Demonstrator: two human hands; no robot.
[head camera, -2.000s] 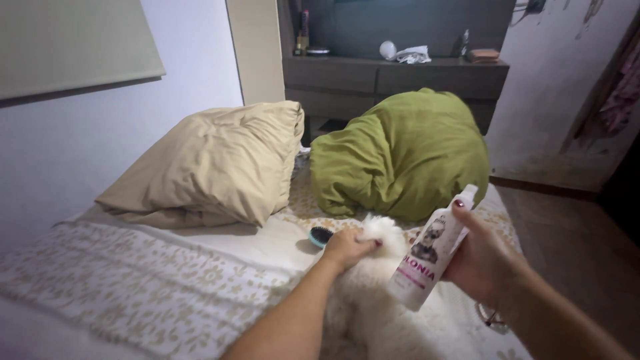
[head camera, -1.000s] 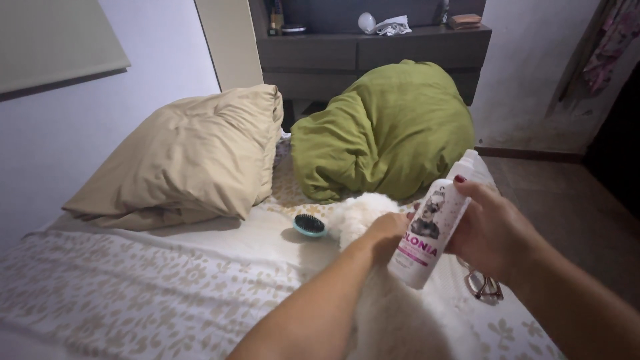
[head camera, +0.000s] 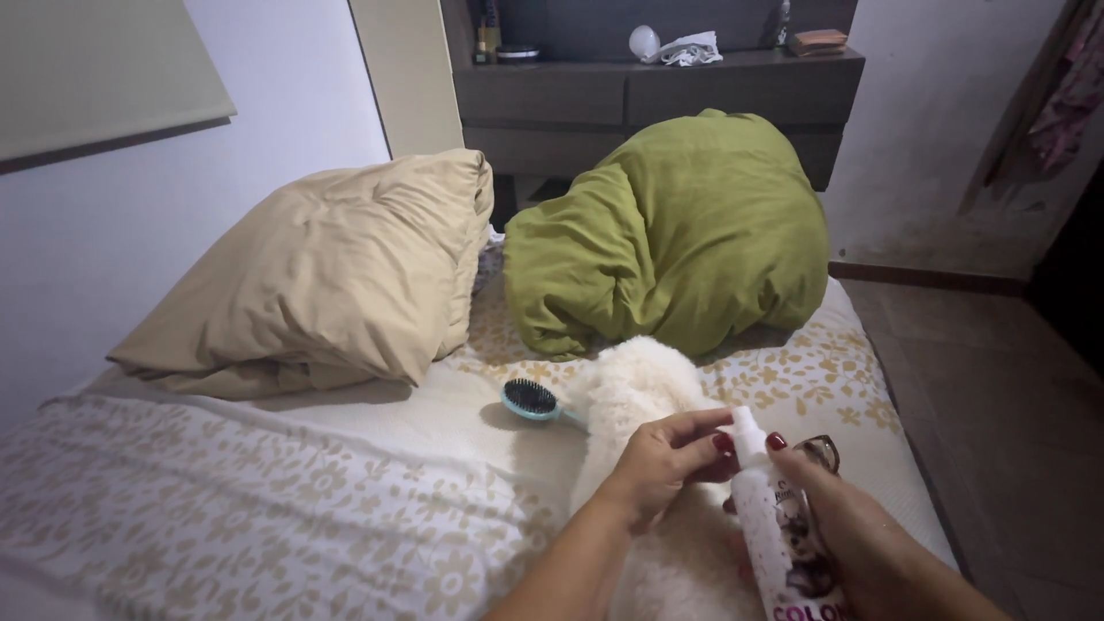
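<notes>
A white fluffy dog (head camera: 642, 388) lies on the bed, its head toward the pillows and its back under my forearms. In my right hand (head camera: 854, 526) is a white plastic spray bottle (head camera: 776, 526) of pet cologne, upright and slightly tilted, with a dog picture and pink lettering. My left hand (head camera: 668, 457) is at the bottle's white top, thumb and fingers touching or very near it; the contact cannot be told exactly. Left of the dog, a teal hairbrush (head camera: 530, 399) lies bristles up, its handle partly hidden by fur. Behind the bottle, a pair of glasses (head camera: 819, 450) is partly hidden.
A folded beige comforter (head camera: 319, 267) and a bunched green one (head camera: 681, 233) stand at the bed's far end. The floral sheet (head camera: 285, 526) covers the bed. Behind is a dark wooden dresser (head camera: 543, 95) with small items on it. Tiled floor (head camera: 1000, 388) lies to the right.
My left hand has left the dog's fur and come to the top of the bottle. The bottle has moved lower, nearer the dog's back. The dog's head has turned away from me.
</notes>
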